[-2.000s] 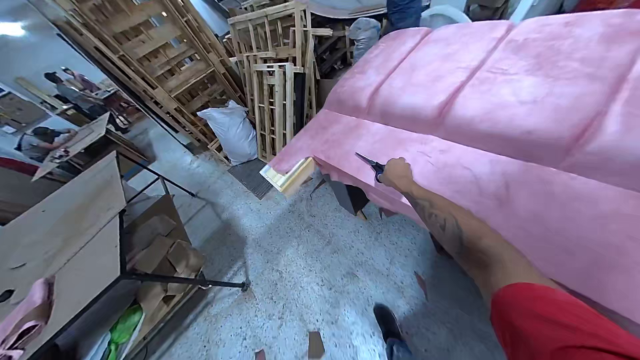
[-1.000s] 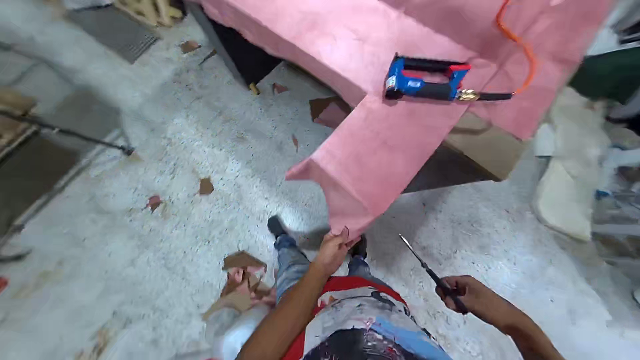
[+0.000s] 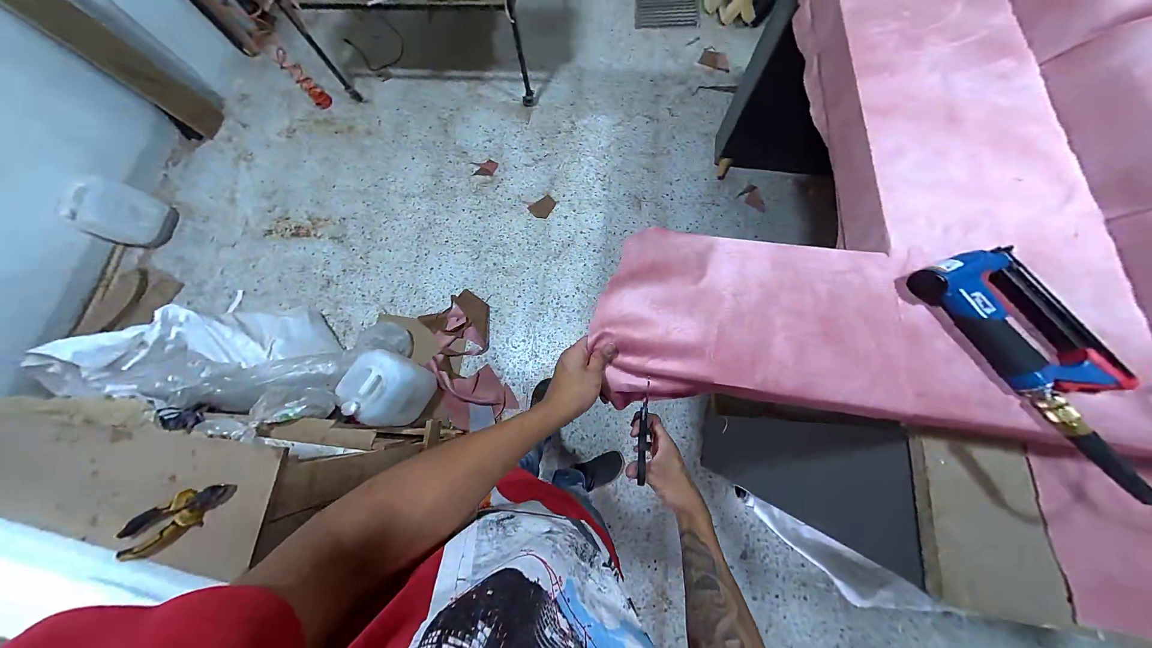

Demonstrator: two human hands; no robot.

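Note:
My left hand (image 3: 579, 376) grips the near corner of a loose flap of pink upholstery fabric (image 3: 792, 315), which stretches left from the pink-covered furniture piece (image 3: 945, 108). Just right of it and lower, my right hand (image 3: 664, 459) is closed on the black handles of a pair of scissors (image 3: 643, 441). The scissor blades point up and reach the lower edge of the flap; how far apart they are cannot be told. On the fabric at the right lies a blue and black pneumatic stapler (image 3: 1017, 315), joined to an air hose by a brass fitting.
Fabric and cardboard scraps (image 3: 463, 351) lie on the floor beside a white plastic jug (image 3: 387, 387) and plastic wrapping (image 3: 234, 351). Yellow-handled pliers (image 3: 175, 520) rest on cardboard at the lower left. Another jug (image 3: 117, 211) is by the wall. A metal-legged table (image 3: 517, 54) stands ahead.
The view has swung toward the floor on the left. Since one second ago, the scissors have moved from apart from the flap to its edge. My left hand still holds the fabric.

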